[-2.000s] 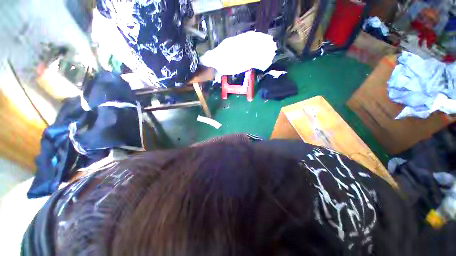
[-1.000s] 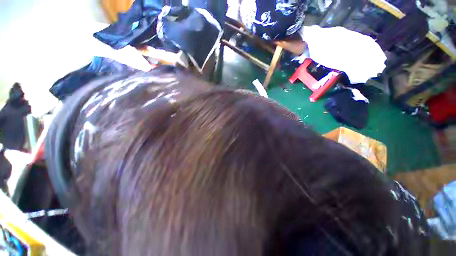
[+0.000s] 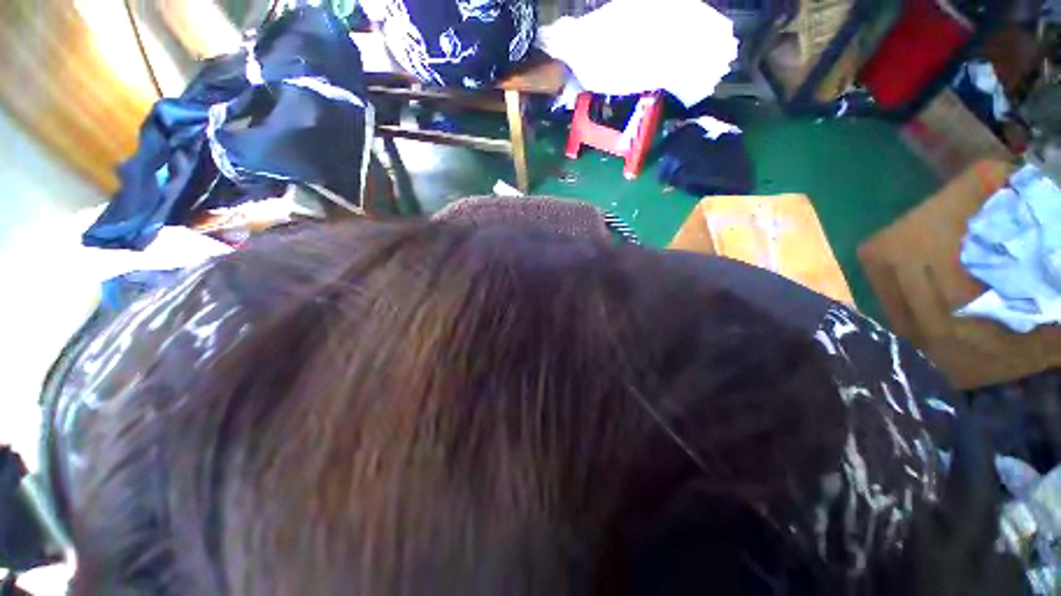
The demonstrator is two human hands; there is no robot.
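Observation:
No hand of mine is in the picture; my hair and my black top with white print fill the lower part. A heap of dark garment pieces (image 3: 297,134) with thin white trim lines (image 3: 219,140) lies at the upper left. A brown padded seat (image 3: 524,214) with a striped edge shows just beyond my hair. A yellow-tan block (image 3: 768,233), a box or stool, stands right of the seat. What my hands do is hidden.
A person in a printed top (image 3: 454,41) sits on a wooden bench (image 3: 518,134). A red stool (image 3: 614,134) stands under white cloth (image 3: 652,47), beside a dark bundle (image 3: 707,157). Light blue cloth (image 3: 1018,256) lies on a carton (image 3: 931,274) at the right.
The view swung to one side and then mostly back. The dark heap, bench and red stool now sit higher than two seconds ago, and more of the padded seat shows.

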